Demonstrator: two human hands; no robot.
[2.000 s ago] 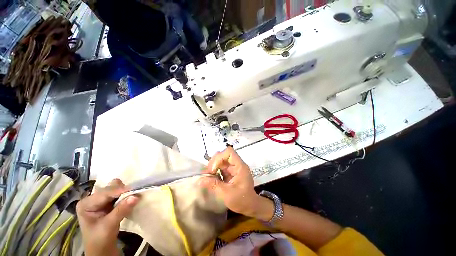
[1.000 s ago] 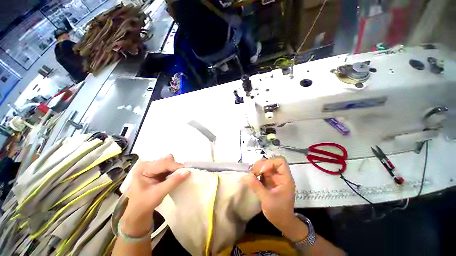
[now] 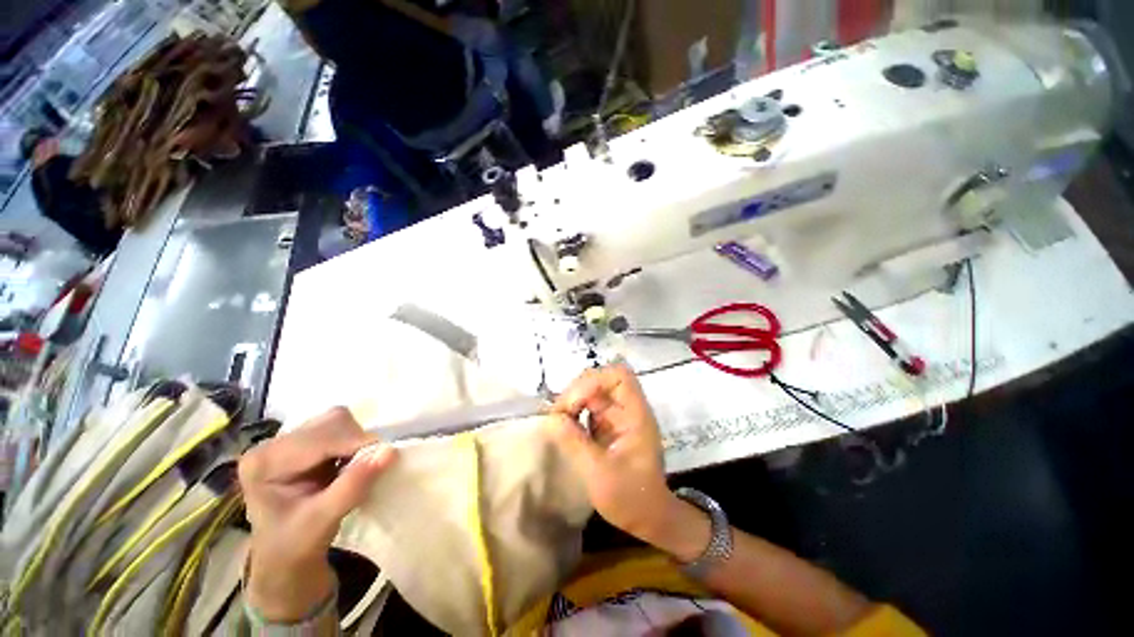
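A beige cloth bag piece (image 3: 429,504) with a narrow yellow line hangs between my hands. Its top edge, with a grey strip, is stretched between them. My left hand (image 3: 305,498) pinches the edge at its left end. My right hand (image 3: 616,448) pinches it at the right end, just below the machine's needle area (image 3: 585,326). The fingertips hide parts of the edge. A short loose grey strip (image 3: 433,330) lies on the white table behind the cloth.
The white sewing machine (image 3: 796,187) stands behind. Red-handled scissors (image 3: 736,340), small snips (image 3: 878,334) and a purple packet (image 3: 746,259) lie on the white table (image 3: 361,280). A beige pile (image 3: 118,510) is at left, brown pieces (image 3: 168,125) beyond. People show at the back.
The camera view has swung right and back left. Both hands still hold the cloth edge; the grey strip faced up more a second ago and now shows as a thinner line.
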